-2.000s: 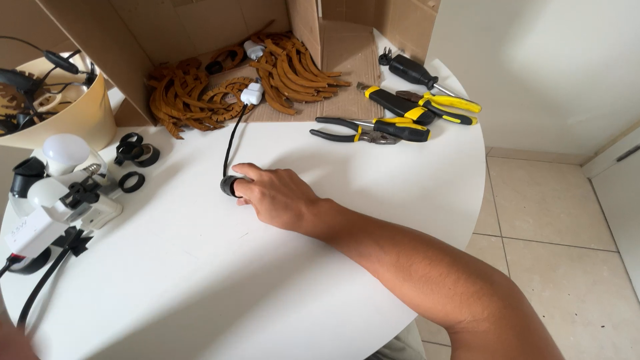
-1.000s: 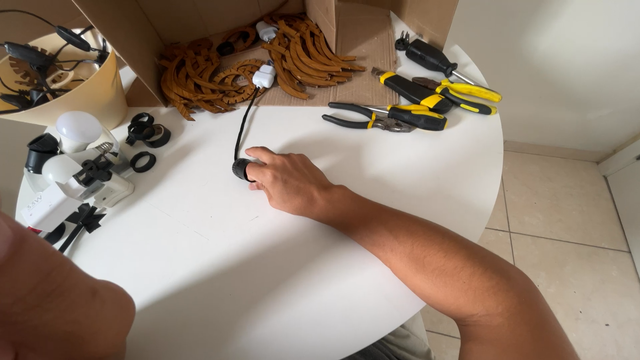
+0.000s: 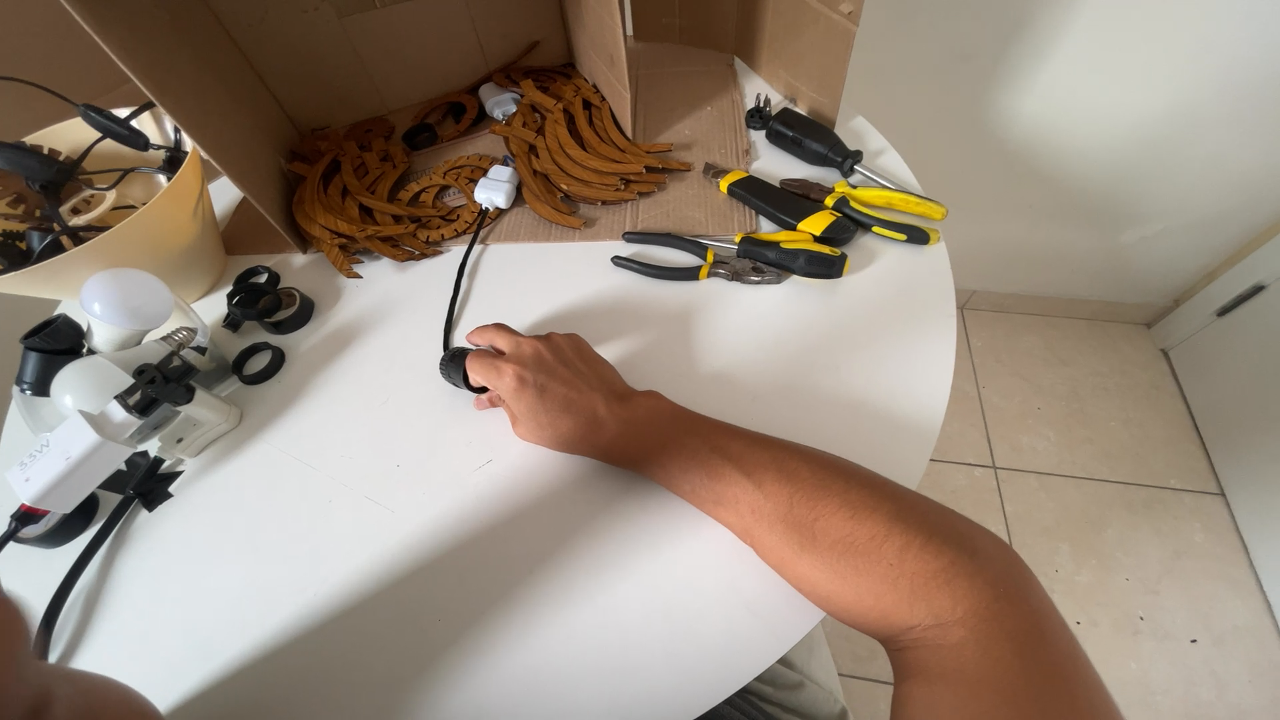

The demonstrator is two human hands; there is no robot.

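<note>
My right hand [image 3: 545, 385] rests on the white round table, its fingers closed around a black ribbed lamp socket [image 3: 456, 369]. A black cord [image 3: 462, 285] runs from the socket up to a white plug adapter [image 3: 496, 187] at the edge of the cardboard. Blurred skin at the lower left edge [image 3: 60, 680] belongs to my left side; whether it is hand or arm is not plain. Black rings [image 3: 259, 363] lie left of the socket, near white LED bulbs [image 3: 125, 308] and a white charger [image 3: 68, 462]. Curved brown wooden pieces [image 3: 570, 140] lie in the open cardboard box.
Pliers [image 3: 665, 257], a screwdriver [image 3: 815, 258], a utility knife [image 3: 785, 208] and yellow-handled pliers [image 3: 895, 201] lie at the table's back right, with a black-handled screwdriver [image 3: 810, 140]. A cream bucket [image 3: 190, 235] of cords stands back left. The cardboard box [image 3: 215, 110] rises behind.
Blurred skin at the lower left came far into view one second ago and has since drawn back toward the edge. My right hand stays on the socket.
</note>
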